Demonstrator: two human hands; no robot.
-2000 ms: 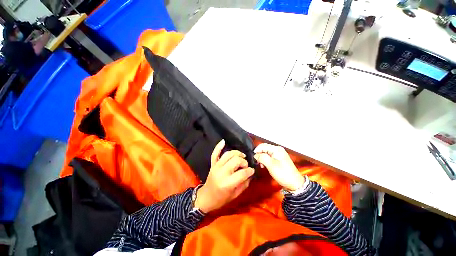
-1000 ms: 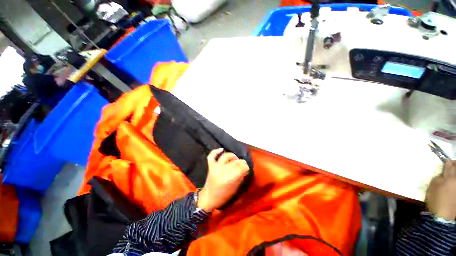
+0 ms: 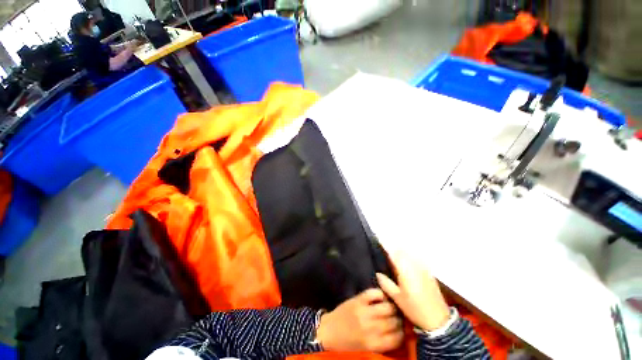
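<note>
A black fabric panel lies across the orange cloth and along the left edge of the white table. It has a curved left edge and several small greenish-brown marks down its middle. My left hand is closed on the panel's lower right end. My right hand is beside it, with thumb and fingers pinching the panel's edge. The small part between my fingers is hidden. Dark metal snips lie on the table at the far right.
The white sewing machine's needle area stands on the table, with its lit control panel right. A loose black pile lies left. Blue bins stand behind it, a blue crate behind the machine. A masked person sits far left.
My right hand has come back from the snips at the table's right to the panel beside my left hand. The panel now shows its marked face. The view has shifted.
</note>
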